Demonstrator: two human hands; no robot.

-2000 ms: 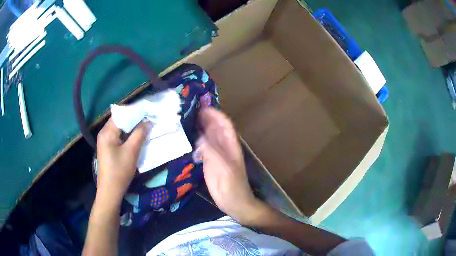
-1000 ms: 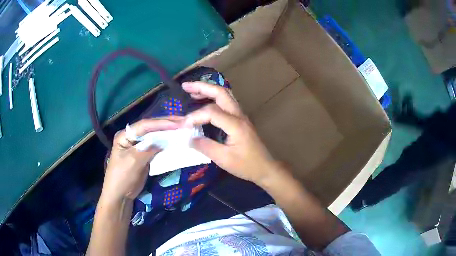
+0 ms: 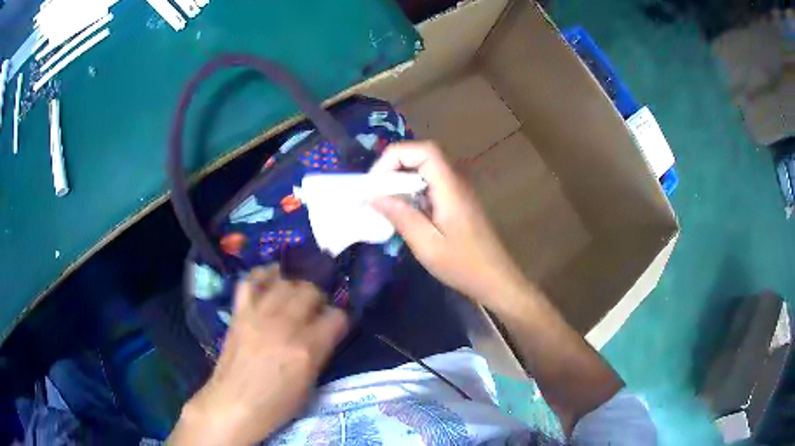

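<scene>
A dark navy bag [image 3: 253,213] with pink, orange and pale blue motifs sits on my lap at the bench edge, its dark strap standing up in a loop. My right hand [image 3: 436,218] holds a crumpled white tissue or paper [image 3: 344,209] over the bag. My left hand [image 3: 283,335] is at the near side of the bag, blurred, with its fingers curled down. The fingertips are hidden, so whether it grips the bag cannot be told.
The green bench [image 3: 296,43] holds white sticks [image 3: 74,26] at the far left, with one tube [image 3: 57,148] apart. A large open carton [image 3: 532,200] stands right of the bag. A blue tray [image 3: 597,70] with a white card lies behind it on the floor.
My left hand has let go of the white paper and moved down to the bag's near side. My right hand now holds the paper alone. The person's dark leg at right is gone.
</scene>
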